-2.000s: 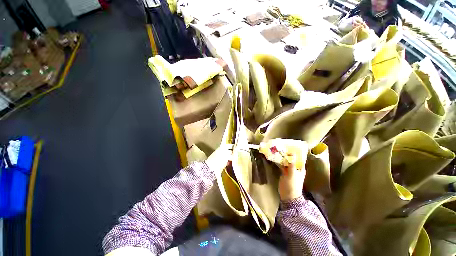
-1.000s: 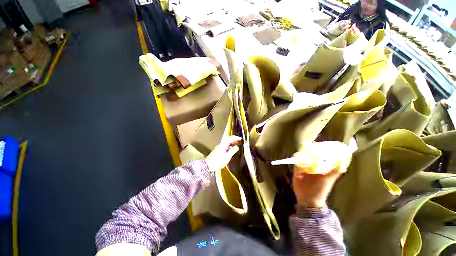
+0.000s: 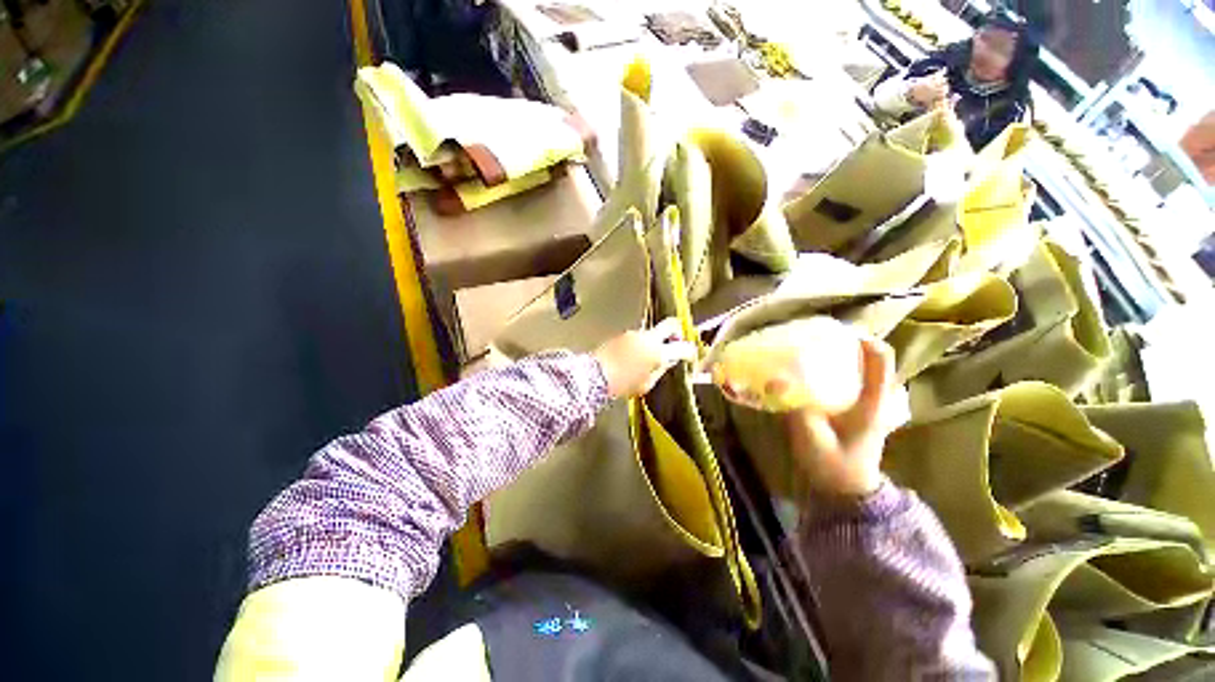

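Observation:
A beige bag body (image 3: 573, 460) with a yellow inside stands in front of me, its long edges running towards me. My left hand (image 3: 645, 357) pinches its top edge between the fingers. My right hand (image 3: 850, 426) holds a pale, rounded squeeze bottle (image 3: 789, 366) with amber stains. The bottle lies on its side, its nozzle end pointing left at the bag edge near my left fingertips; whether the tip touches the edge cannot be told. A small dark tab (image 3: 566, 295) sits on the bag's outer side.
Many bag bodies (image 3: 933, 466) crowd the right. Folded yellow and brown panels (image 3: 493, 140) lie on a carton (image 3: 480, 247) at the left. A white worktable (image 3: 606, 80) with brown pieces is beyond. A person (image 3: 979, 80) is at the far right. A dark aisle (image 3: 213, 307) is left.
The bottle was away to the right a second ago and has come back left to the bag edge. My left hand has moved up and closed on the edge. The view has shifted.

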